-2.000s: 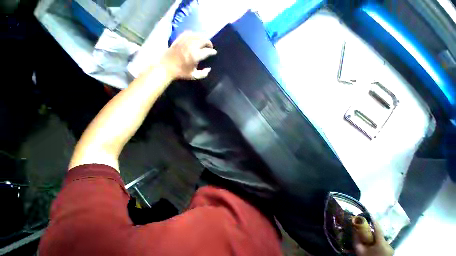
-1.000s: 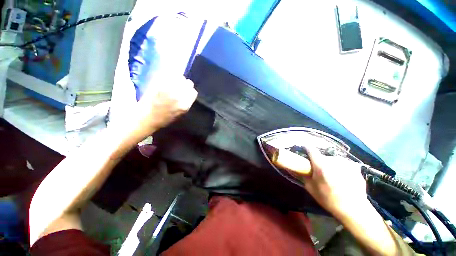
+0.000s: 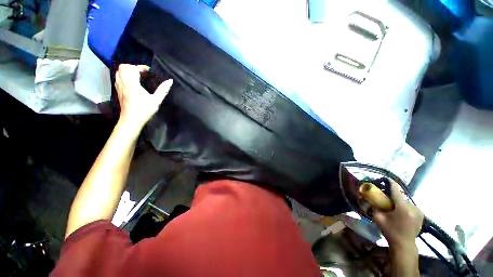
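Observation:
The black garment [image 3: 216,119] lies over the blue padded board [image 3: 200,19], its lower part hanging in folds near my body. My left hand [image 3: 138,94] is on the garment's left end, thumb and fingers apart, with dark cloth between them; whether it pinches the cloth is hard to tell. My right hand [image 3: 397,213] is closed around the tan grip of the steam iron [image 3: 350,181] at the garment's right end. The iron's pointed metal-edged plate is partly hidden by my hand. Whether it touches the cloth is unclear.
The white pressing table [image 3: 302,48] lies behind the garment, with a slotted metal frame [image 3: 367,54] on it. A dark hose [image 3: 448,243] trails from the iron at lower right. A white cloth [image 3: 54,81] hangs at left. Blue padded parts [image 3: 475,65] stand at upper right.
The iron has moved from over the garment's middle to its right end. My left hand has gone from a closed shape to thumb and fingers apart. The camera view has shifted.

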